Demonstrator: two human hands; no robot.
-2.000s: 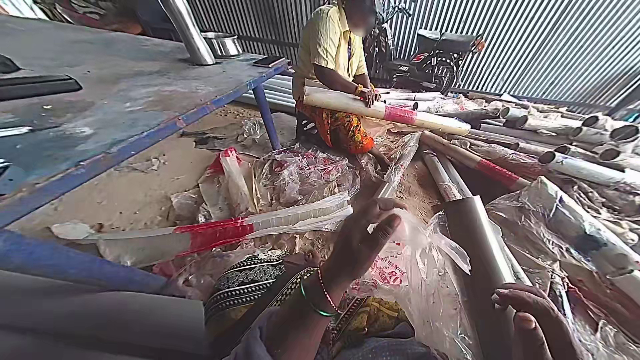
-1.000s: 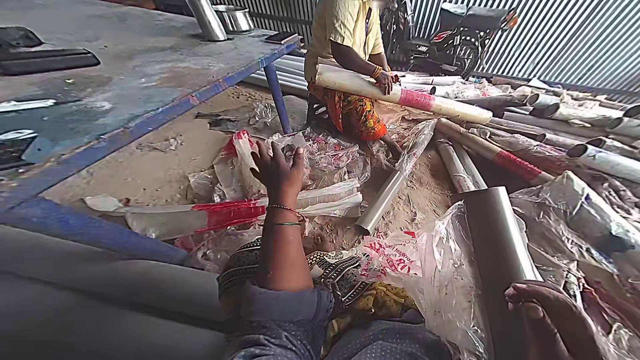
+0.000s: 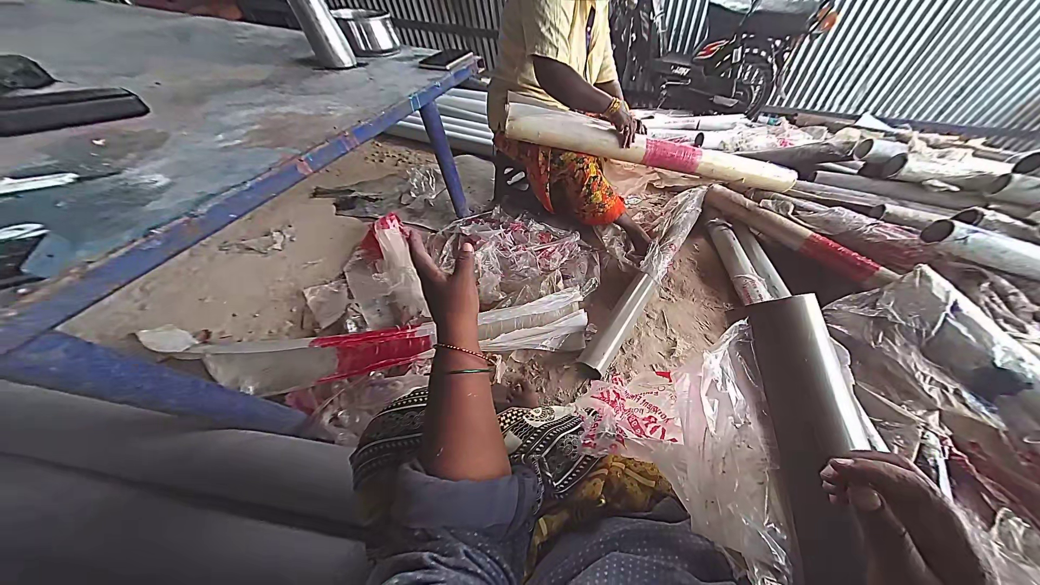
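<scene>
My left hand (image 3: 445, 280) is raised over the plastic scraps left of centre, fingers apart, with nothing held in it. At the lower right my right hand (image 3: 894, 504) rests against the side of a shiny metal pipe (image 3: 800, 406), its fingers curled at the edge; whether it grips the pipe cannot be told. Clear plastic wrap with red print (image 3: 642, 414) lies over my lap beside that pipe. Beneath and beyond my left hand, a wrapped tube with a red band (image 3: 374, 353) lies on the ground, and another metal pipe (image 3: 621, 325), partly in plastic, slants at the centre.
A blue-edged metal table (image 3: 268, 175) stands at the left, bearing a steel pot (image 3: 366, 32). Opposite sits a co-worker (image 3: 561, 73) holding a wrapped pipe (image 3: 593, 134). Many wrapped pipes (image 3: 967, 244) lie piled at the right. Behind are a motorcycle (image 3: 739, 69) and a corrugated metal wall (image 3: 926, 65).
My left hand has moved left from the plastic by the metal pipe to above the scraps. The slanting pipe at the centre shows more fully than two seconds ago. My right hand stays by its pipe.
</scene>
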